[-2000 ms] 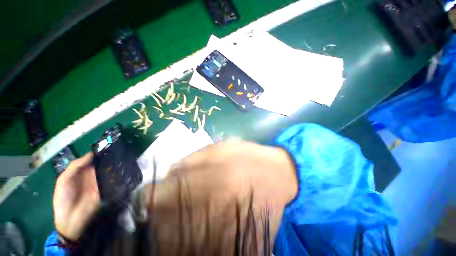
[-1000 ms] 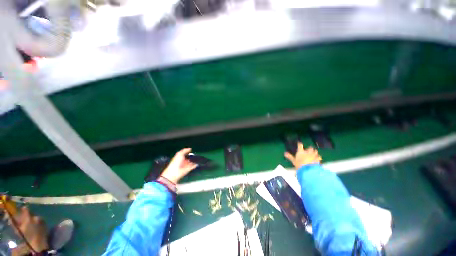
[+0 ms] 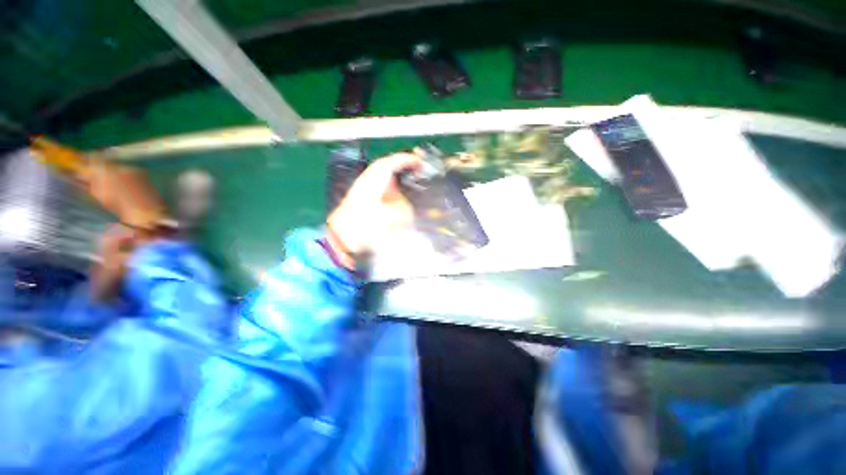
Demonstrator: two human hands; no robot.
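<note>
My left hand (image 3: 376, 211), with a band at the wrist, holds a black open phone unit (image 3: 449, 211) by its left side, tilted, over white paper (image 3: 529, 227). The phone's silvery board end points up and left, and small orange marks show faintly on its dark face. The picture is blurred, so the fingers under the phone are hidden. I cannot make out my right hand anywhere in the frame.
A phone (image 3: 638, 167) lies on fanned paper (image 3: 733, 199) at right. Another phone (image 3: 345, 174) lies left of my hand. Tan strips (image 3: 533, 160) are piled beyond the paper. Several phones (image 3: 538, 70) sit beyond the pale rail (image 3: 417, 124). A neighbour's hand (image 3: 121, 190) is at left.
The view has swung downward. My left hand has come back from the conveyor to the paper with a phone in it. My right hand, then reaching over the rail, no longer shows.
</note>
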